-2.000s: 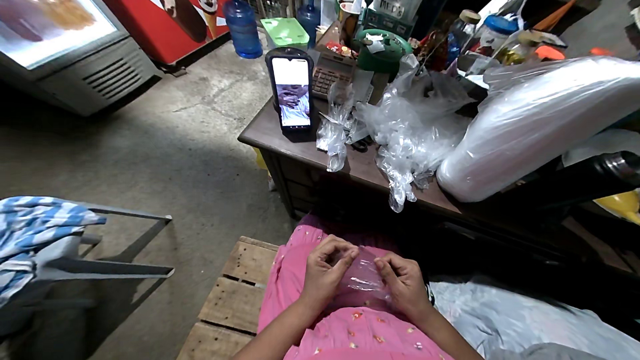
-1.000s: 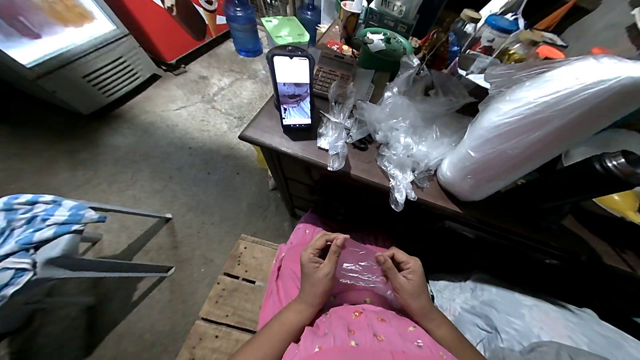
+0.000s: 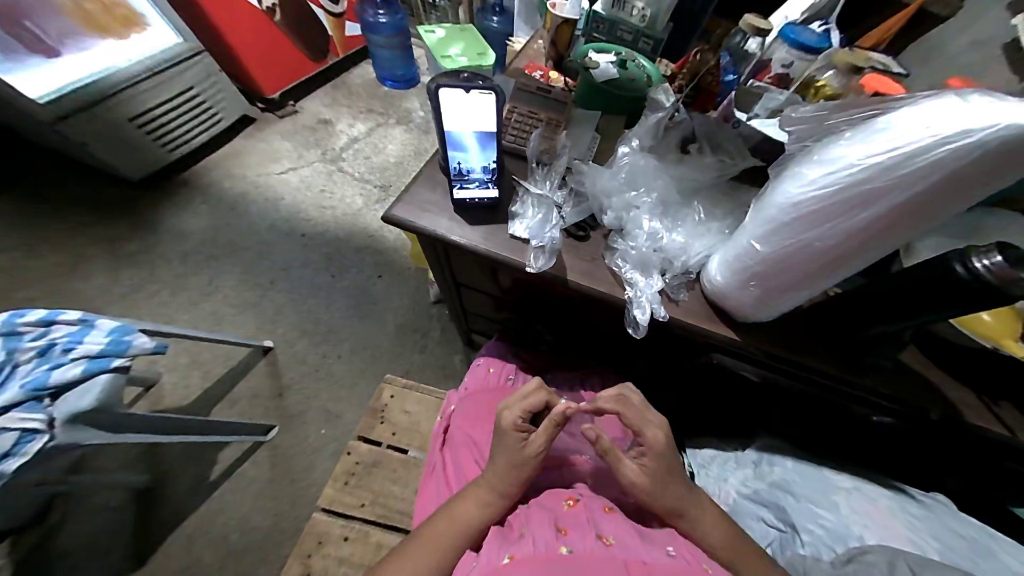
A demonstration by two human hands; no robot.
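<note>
Above my lap, covered in pink floral cloth (image 3: 472, 448), my left hand (image 3: 524, 432) pinches the edge of a clear plastic bag (image 3: 578, 436) between thumb and fingertips. My right hand (image 3: 640, 448) meets it at the same edge, its index finger near the left fingertips and its thumb apart from them. The thin film hangs below the fingers and is hard to make out against the pink cloth. On the dark wooden desk (image 3: 592, 260) ahead lie crumpled clear plastic bags (image 3: 672, 208) and a smaller plastic bundle (image 3: 544, 208).
A smartphone (image 3: 472, 152) stands at the desk's left corner, by a calculator (image 3: 532, 116). A large plastic-wrapped roll (image 3: 856, 200) and a black flask (image 3: 928, 280) are at right. The wooden bench (image 3: 384, 456) is beside my lap; a grey chair (image 3: 104, 424) with checked cloth stands left.
My hands have come together; a second ago they were apart with the clear plastic spread between them. The picture on the phone's screen has changed.
</note>
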